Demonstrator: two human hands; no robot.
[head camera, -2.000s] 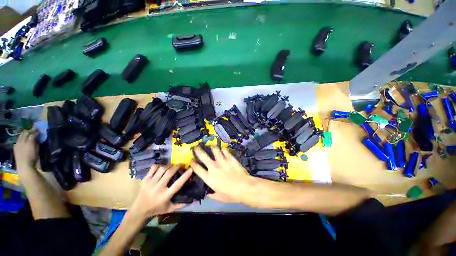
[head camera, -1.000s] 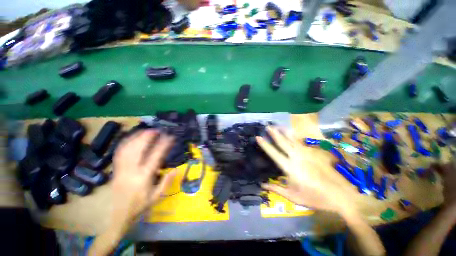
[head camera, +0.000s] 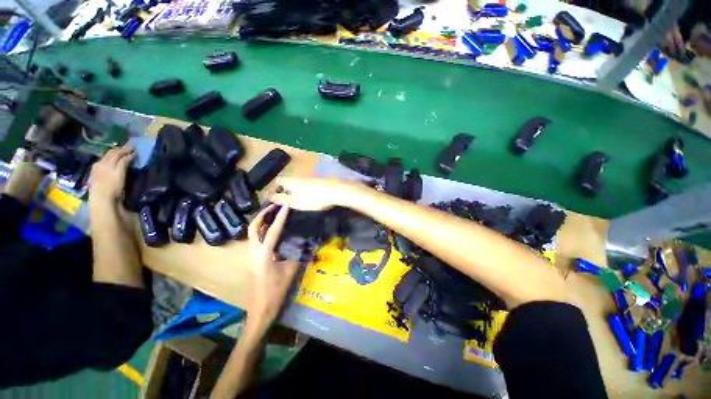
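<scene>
My left hand (head camera: 269, 245) is at the left end of a heap of slim black cover pieces (head camera: 425, 292), fingers pointing up. My right hand (head camera: 308, 194) reaches across the heap and its fingertips meet the left hand's. A small dark part shows between the fingertips, but I cannot tell which hand holds it. The heap lies on a yellow and grey printed carton (head camera: 331, 284). Closed black units (head camera: 187, 183) are piled just left of my hands.
A green belt (head camera: 405, 109) carries several black units. Blue cells (head camera: 635, 351) with wires and green boards lie at right beside a white post (head camera: 651, 230). Another person's hand (head camera: 111, 170) is at the left pile. More black parts and blue cells lie beyond the belt.
My hands were spread apart over the heap and have come together at its left end. My right hand moved left across the heap. The view has shifted and tilted.
</scene>
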